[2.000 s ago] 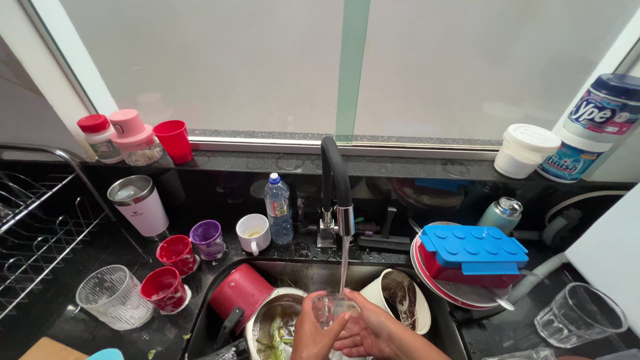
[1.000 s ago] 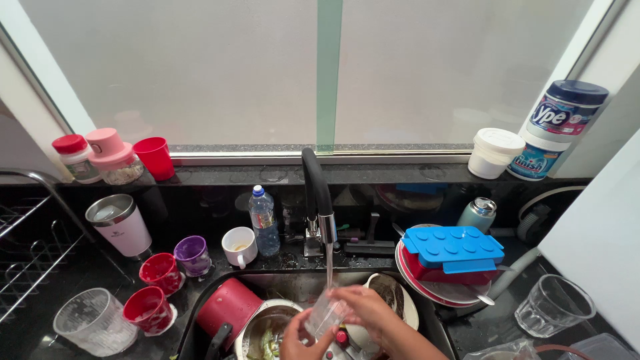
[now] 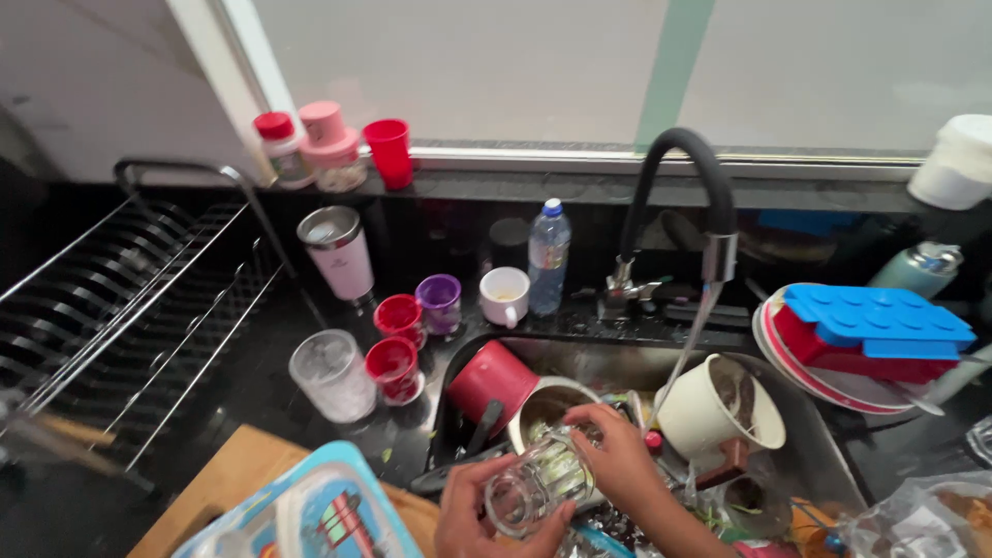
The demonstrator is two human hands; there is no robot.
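My left hand (image 3: 496, 511) grips the base end of a clear drinking glass (image 3: 535, 484), tilted over the sink. The fingers of my right hand (image 3: 612, 449) are at the glass's other end. Behind the glass, a cream pot (image 3: 552, 391) with food scraps stands beside a red pot (image 3: 492, 380). Water runs from the black faucet (image 3: 717, 256) to the right of my hands, near a cream pan (image 3: 721, 411) with a brown handle. Left of the sink are two red cups (image 3: 394, 368), a purple cup (image 3: 439, 304), a white mug (image 3: 504, 296) and a ribbed clear tumbler (image 3: 333, 376).
A metal dish rack (image 3: 155, 310) stands at left, near a wooden board (image 3: 248, 473) and a blue-rimmed children's divided plate (image 3: 310, 504). A plastic bottle (image 3: 549, 260) is behind the sink. Stacked plates (image 3: 806, 380) hold a red container with a blue brick-shaped lid (image 3: 876, 318).
My hands and the glass have moved left, away from the running water. The view has swung to the left, bringing the dish rack and the children's plate further into sight.
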